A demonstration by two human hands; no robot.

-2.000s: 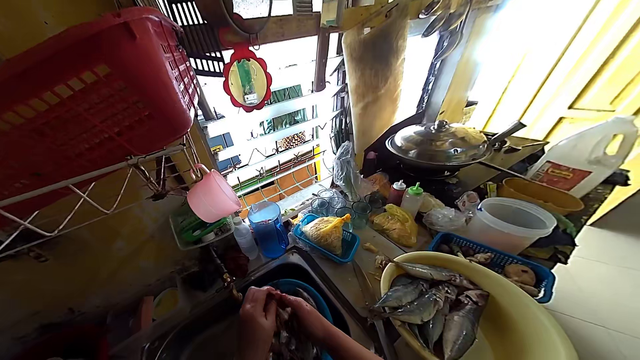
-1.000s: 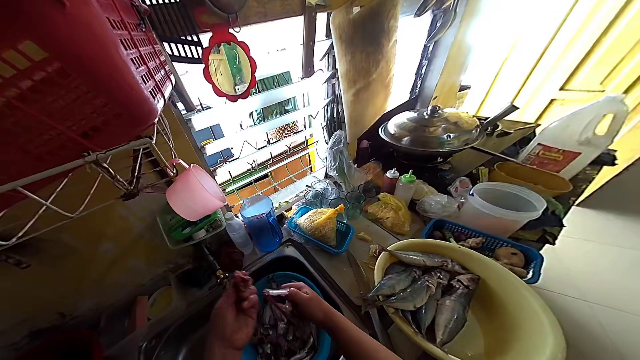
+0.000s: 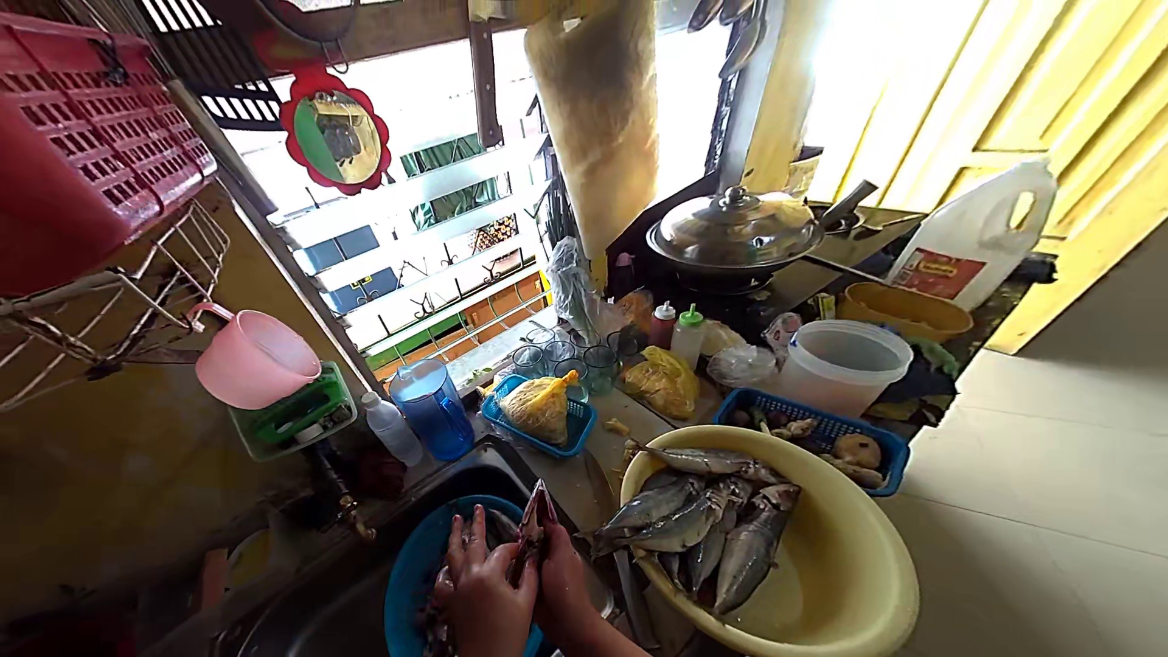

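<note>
My right hand (image 3: pixel 564 584) is closed around a small fish (image 3: pixel 537 520), held upright over the right side of a blue basin (image 3: pixel 399 584). Against that fish rests my left hand (image 3: pixel 488 579), its fingers spread over the basin. More small fish or fish parts lie in the basin, partly hidden by my hands. To the right, a large yellow basin (image 3: pixel 881 566) holds several whole fish (image 3: pixel 757 543), heaped on its left side. A knife (image 3: pixel 630 584) lies on the counter between the two basins.
The blue basin sits in a metal sink (image 3: pixel 301 602) below a faucet (image 3: pixel 351 516). Behind are a blue pitcher (image 3: pixel 433 411), a blue basket (image 3: pixel 570 438) with a yellow bag, drinking glasses (image 3: pixel 598 365), and a lidded wok (image 3: pixel 735 237). A white bucket (image 3: pixel 844 365) stands beside another blue basket (image 3: pixel 890 470).
My hands, apart one second ago, are now together at a fish raised upright at the basin's right side.
</note>
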